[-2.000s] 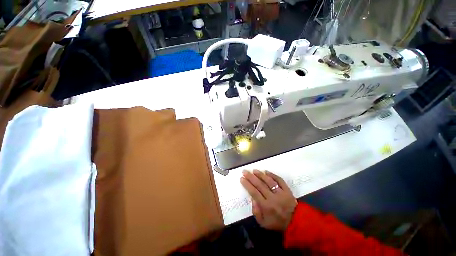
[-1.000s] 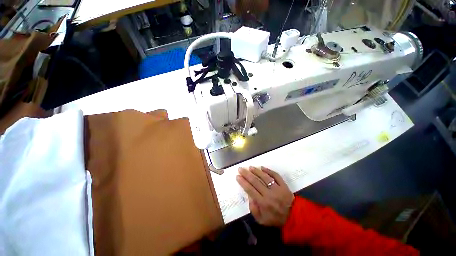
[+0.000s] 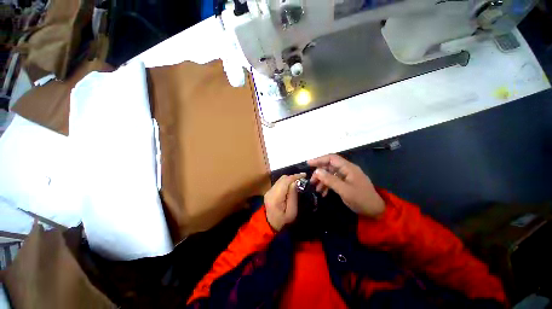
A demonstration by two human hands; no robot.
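My left hand (image 3: 282,202) holds a small shiny metal fitting (image 3: 301,184) between thumb and fingers, over my lap just off the table's front edge. It may be a bobbin case; it is too small to tell. My right hand (image 3: 352,186) is just right of it, fingers apart and curved, with the fingertips close to the fitting. I see nothing clearly held in it. The sewing machine's needle area (image 3: 283,84) is beyond my hands, with a yellow light spot on the plate.
Brown panels (image 3: 212,139) lie left of the machine on the white table (image 3: 363,124). Folded white sheet material (image 3: 115,163) lies left of them. More brown pieces (image 3: 54,265) are at the lower left. The machine arm (image 3: 363,18) crosses the top. A dark floor shows right of the table.
My right hand has left the table top and come back over my lap. My left hand has come into view with the metal fitting. The view has tilted down.
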